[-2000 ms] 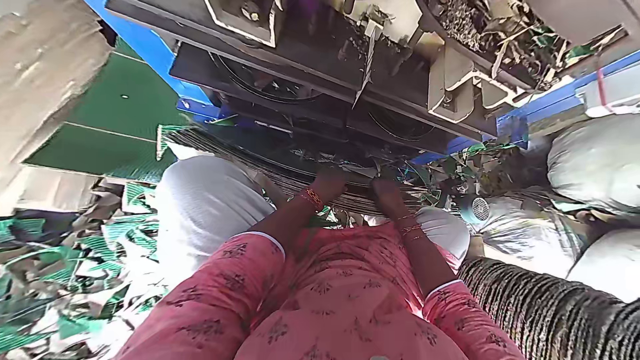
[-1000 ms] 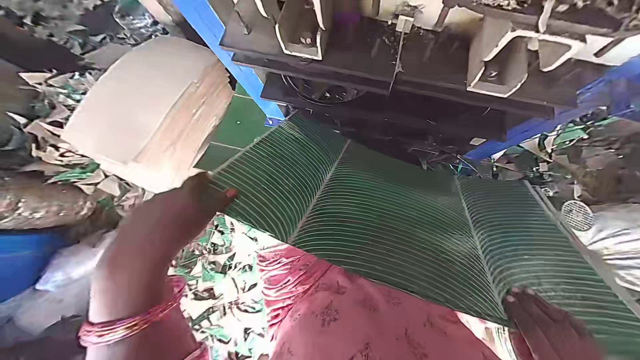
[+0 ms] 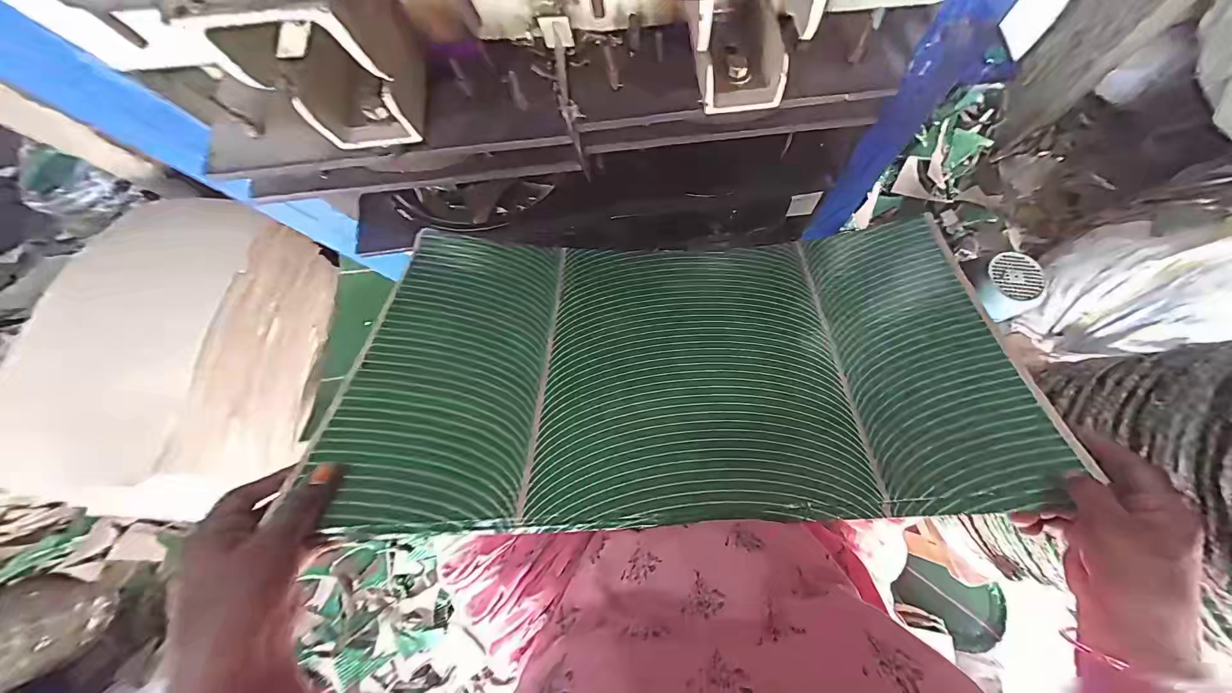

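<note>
A wide green sheet with pale curved lines and two lengthwise creases lies in front of my body. My left hand grips its lower left corner, thumb on top. At the lower right corner my right hand holds the sheet, its fingers around the edge. The sheet's far edge meets the dark lower part of a machine with metal brackets and a blue frame; whether that edge goes into the machine cannot be told.
A stack of pale sheets stands at the left beside the blue frame. Green and white scraps cover the ground. On the right are a plastic-wrapped bundle and a dark ridged stack.
Two seconds ago both hands were close together at the machine. A second ago they held the green sheet slanted; now it lies squarer to the machine. The view has shifted.
</note>
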